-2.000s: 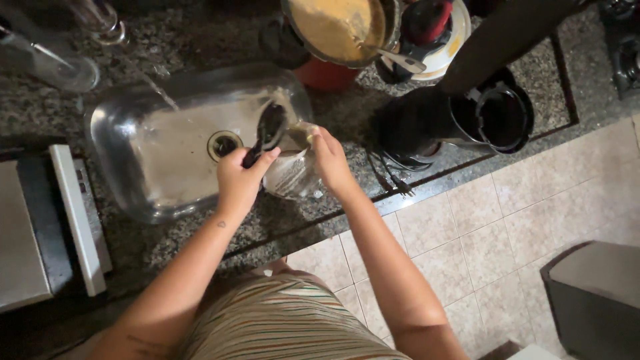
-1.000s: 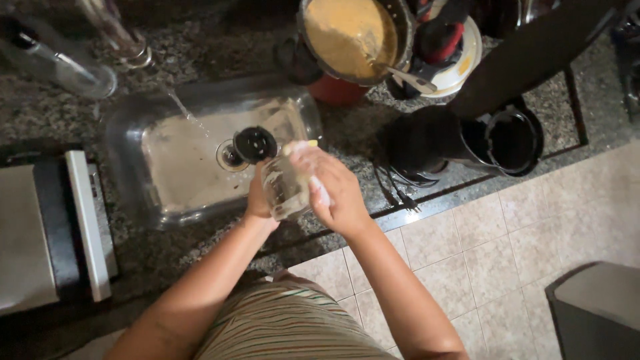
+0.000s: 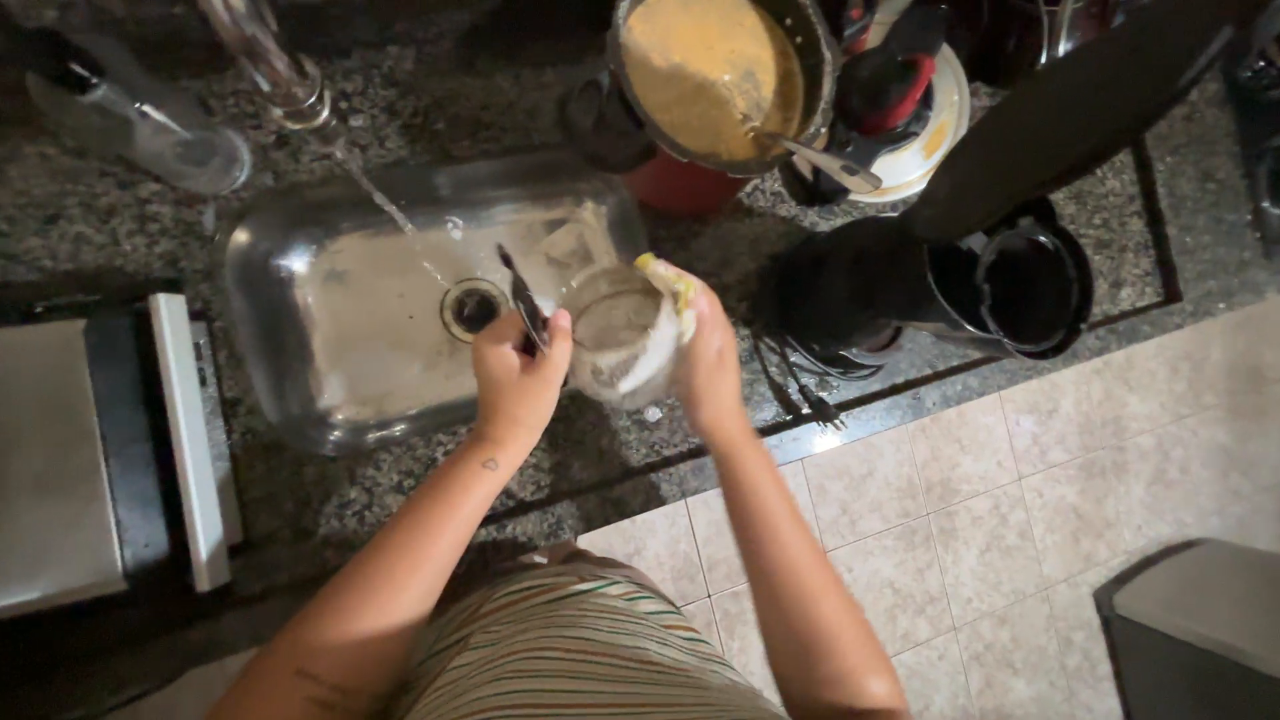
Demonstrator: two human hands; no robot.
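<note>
My left hand [image 3: 518,375] grips the black handle [image 3: 526,300] of a clear glass coffee carafe [image 3: 618,325], which is tilted over the front right part of the steel sink [image 3: 370,290]. My right hand [image 3: 708,355] presses a soapy sponge [image 3: 680,290], yellow at its edge, against the carafe's right side; white foam shows on the glass. From the faucet [image 3: 280,85] a thin stream of water falls toward the drain [image 3: 472,308], left of the carafe and not touching it.
Behind the sink's right end stands a red pot [image 3: 720,80] of yellowish food with a spoon. A black coffee maker [image 3: 940,280] and its cord lie to the right. A clear bottle [image 3: 180,140] is at back left, a metal-topped appliance [image 3: 60,460] at left.
The carafe has turned in my hands; its black handle now points up and away, and its round glass body faces the camera. The sponge hand has shifted to the carafe's right side.
</note>
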